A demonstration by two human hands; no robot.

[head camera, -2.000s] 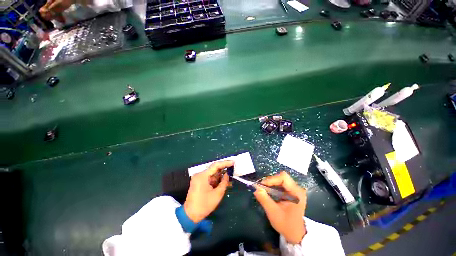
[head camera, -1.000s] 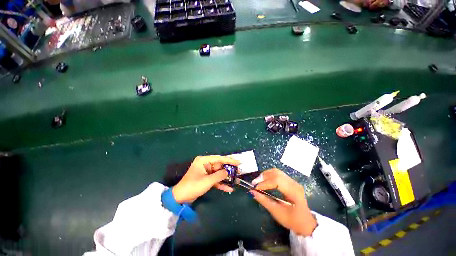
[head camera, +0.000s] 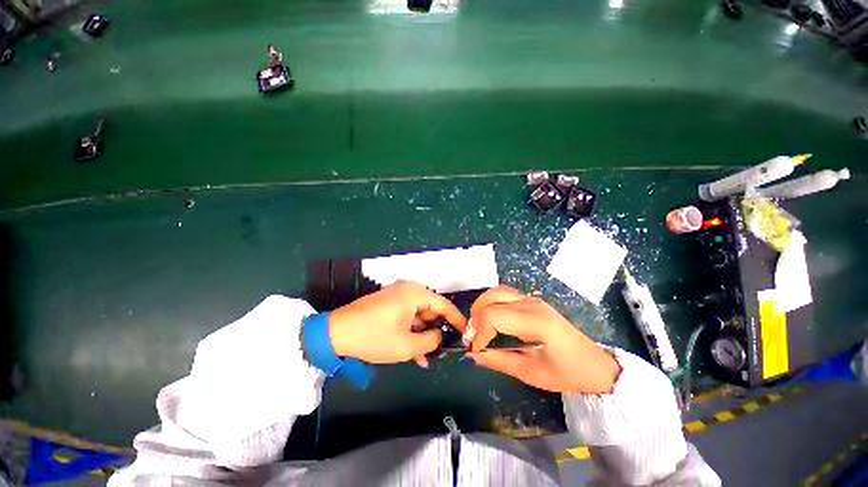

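My left hand (head camera: 385,325), with a blue strap at the wrist, holds a small dark electronic unit (head camera: 449,333), mostly covered by my fingers. My right hand (head camera: 533,342) is beside it, its fingertips at the unit. It holds the tweezers (head camera: 509,346), which show only as a thin line between thumb and fingers; their tips are hidden at the unit. The adhesive strip sheet (head camera: 433,267) lies just beyond my hands, black at the left and white at the right, partly covered by my left hand.
A white paper square (head camera: 587,261) lies right of the sheet among white crumbs. Several dark units (head camera: 546,197) sit behind it. A dispensing syringe (head camera: 649,319) lies beside the black glue controller (head camera: 752,285), with two spare syringes (head camera: 757,177) behind. The green conveyor belt (head camera: 381,105) carries spaced units.
The view has tilted down and the far trays have left it. My hands have come closer together around the unit, and the tweezers now lie flatter and are more hidden.
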